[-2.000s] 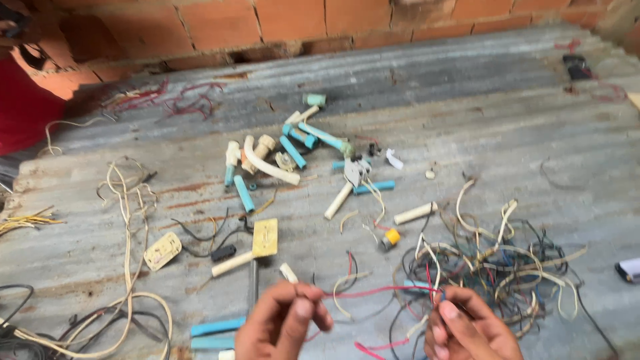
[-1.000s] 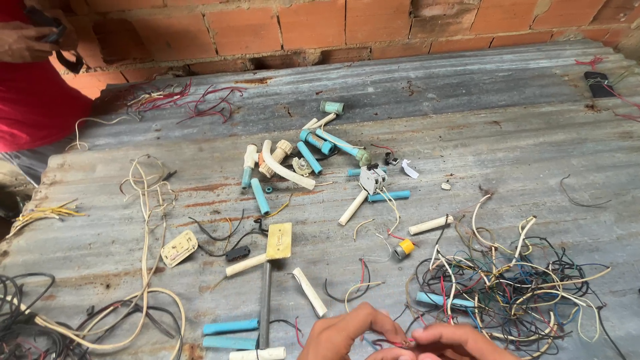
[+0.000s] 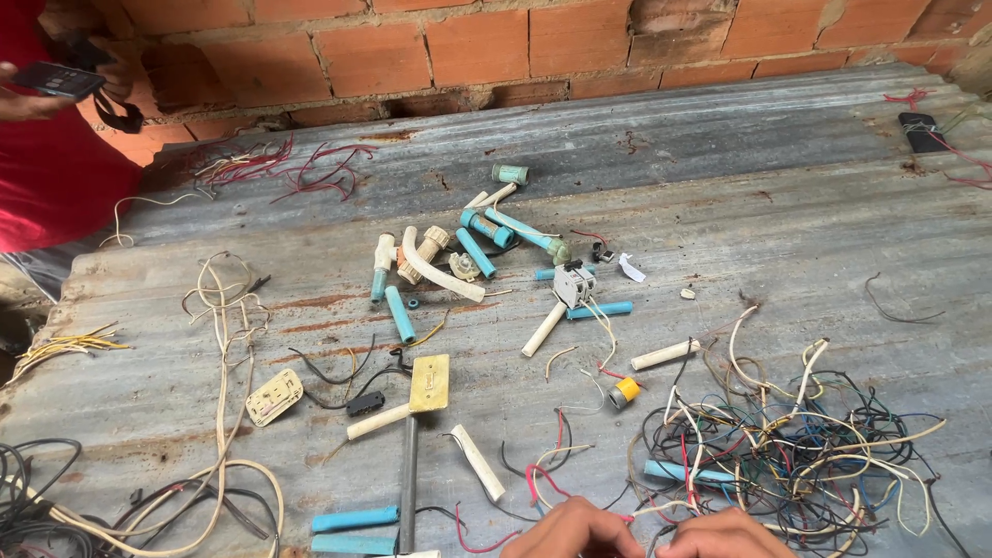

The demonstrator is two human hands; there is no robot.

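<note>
At the bottom edge of the head view, my left hand (image 3: 575, 530) and my right hand (image 3: 725, 535) are close together with bent fingers. Their fingertips are cut off by the frame, so what they grip is hidden. A red wire (image 3: 535, 482) curves up beside my left hand, and a cream wire (image 3: 659, 508) passes between the hands. Just beyond my right hand lies a tangled heap of wires (image 3: 783, 442), with a blue pipe piece (image 3: 690, 473) in it. Left of my hands are a white pipe piece (image 3: 477, 463) and a blue pipe piece (image 3: 355, 518).
Corrugated metal sheeting (image 3: 744, 256) bears pipe pieces, a yellow cover plate (image 3: 429, 383), a grey circuit breaker (image 3: 574, 285) and a yellow-and-grey fitting (image 3: 624, 392). Cables (image 3: 225, 403) lie left, red wires (image 3: 325, 167) at the back. A person (image 3: 54, 155) holding a phone stands at the far left by a brick wall (image 3: 372, 54).
My hands have drawn together and moved down to the bottom edge. Two seconds ago a red wire was stretched between them. The view has shifted somewhat.
</note>
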